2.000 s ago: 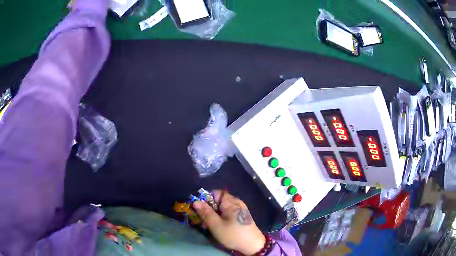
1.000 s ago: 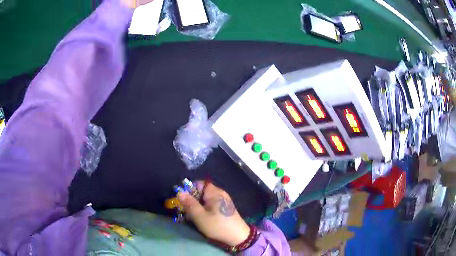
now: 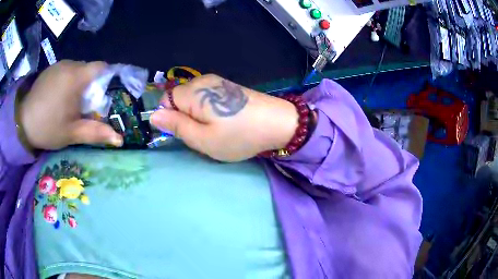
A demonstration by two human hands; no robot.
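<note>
My left hand (image 3: 65, 109) grips an open device unit with a dark green circuit board (image 3: 131, 117), near my lap. A crinkled clear plastic bag (image 3: 112, 84) is bunched between my left fingers and the board. My right hand (image 3: 213, 117) pinches a small silvery and blue test plug (image 3: 158, 140) at the board's right edge. Whether the plug touches the board's contacts cannot be told. Yellow test lead wires (image 3: 183, 72) loop above my right fingers.
The white tester (image 3: 311, 32) stands at the top, partly cut off, with a metallic connector (image 3: 323, 54) at its corner. Units with white faces (image 3: 56, 16) lie at upper left. Bagged units (image 3: 464, 32) stand at far right. A red stool (image 3: 439, 114) is on the blue floor.
The view has tilted down towards my lap. My left hand has come back from the belt side and now holds a unit. My right hand with the plug has met it at the board.
</note>
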